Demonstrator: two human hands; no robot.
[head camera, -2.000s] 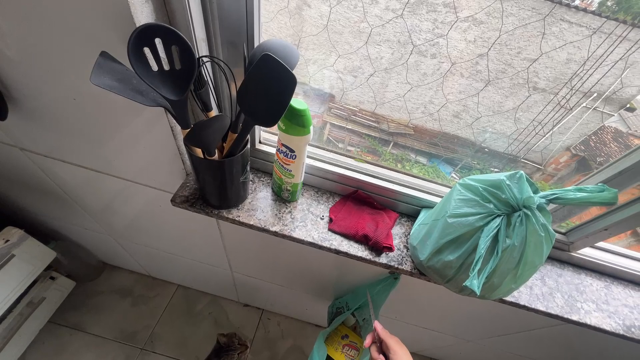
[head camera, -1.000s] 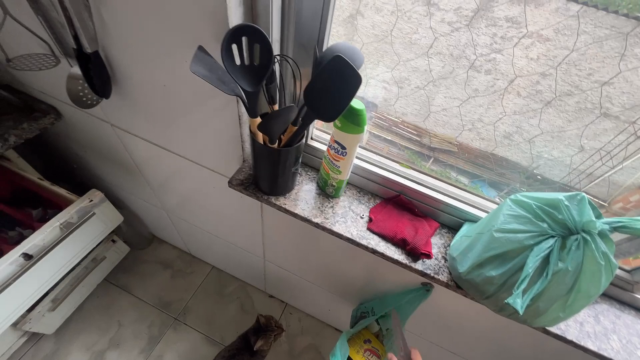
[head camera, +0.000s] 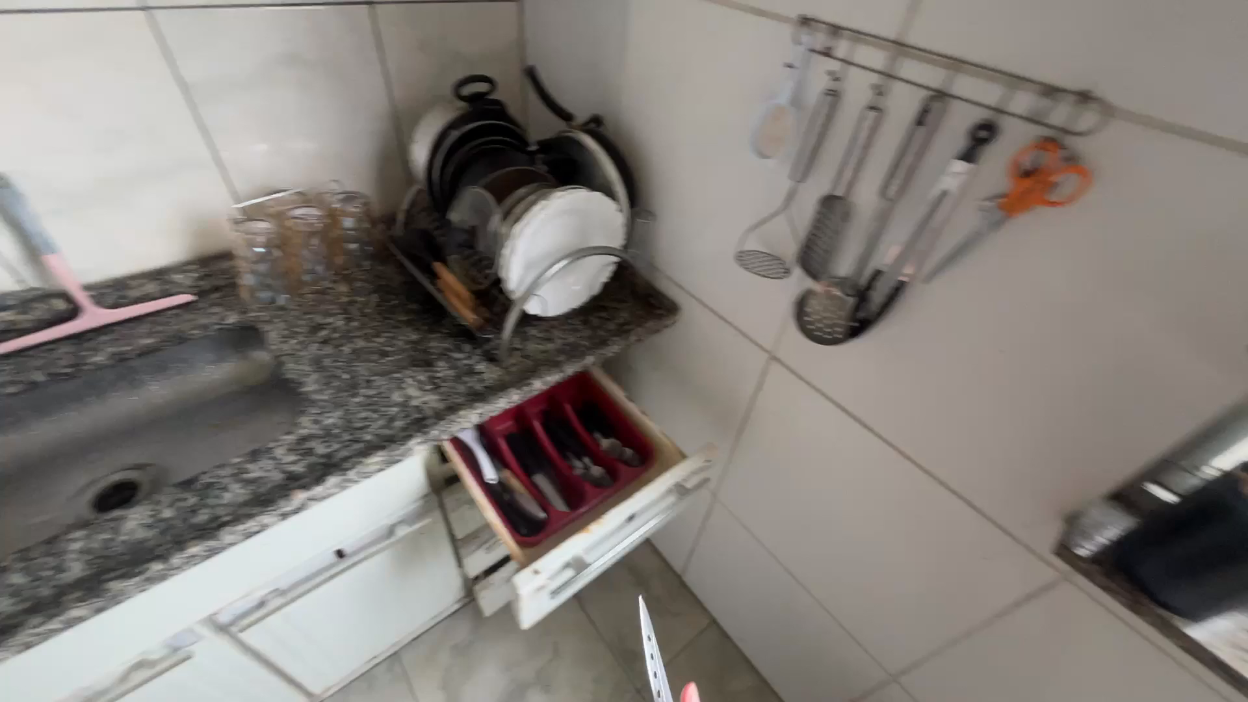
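A fingertip of my right hand (head camera: 690, 693) shows at the bottom edge, against a knife with holes in its pointed metal blade (head camera: 653, 651). The blade points up, and its handle is out of view. Beyond it an upper drawer (head camera: 614, 546) stands pulled out, with a red cutlery tray (head camera: 531, 534) inside. Knives and other cutlery lie in the tray's compartments, among them a white-handled piece (head camera: 478, 455) at the left. My left hand is not in view.
The granite counter (head camera: 380, 390) above the drawer holds a dish rack with plates (head camera: 565, 253), glasses (head camera: 307, 239) and a steel sink (head camera: 195, 390). Orange-handled scissors (head camera: 1043, 180) and a potato masher (head camera: 763, 261) hang on the wall rail. A black utensil holder (head camera: 1180, 546) stands on the sill at right.
The view has swung far left from the windowsill to the counter and drawer. The green bags and the red cloth are out of view. The knife remains in my right hand.
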